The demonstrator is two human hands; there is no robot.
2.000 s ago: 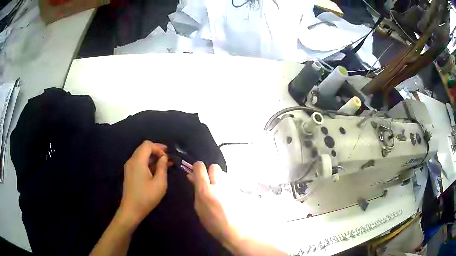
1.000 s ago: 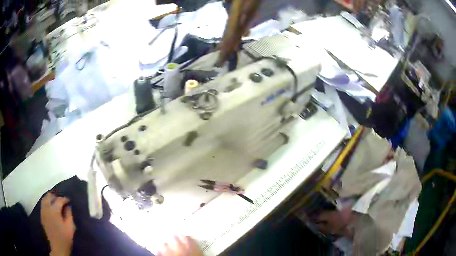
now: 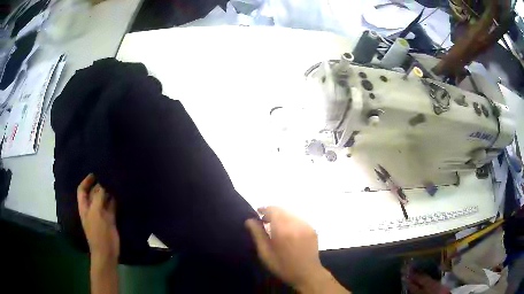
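A dark garment [image 3: 155, 149] lies in a large heap on the white table, left of the sewing machine, and hangs over the front edge. My left hand [image 3: 99, 209] is on its lower left part, fingers bent into the cloth. My right hand [image 3: 287, 238] pinches the garment's right edge between thumb and fingers near the table's front edge. The thread snips [image 3: 392, 185] lie on the machine bed, right of the needle area, touched by neither hand.
The off-white sewing machine [image 3: 408, 115] stands at the right, with thread cones [image 3: 395, 53] behind it. A printed scale [image 3: 436, 217] runs along the front edge. Papers [image 3: 29, 115] lie at the far left. Scraps [image 3: 482, 258] are heaped lower right. The floor is green.
The view has swung back left from the machine. The snips, in my right hand at first, now lie on the bed. The garment is spread longer, and my right hand now grips its right edge.
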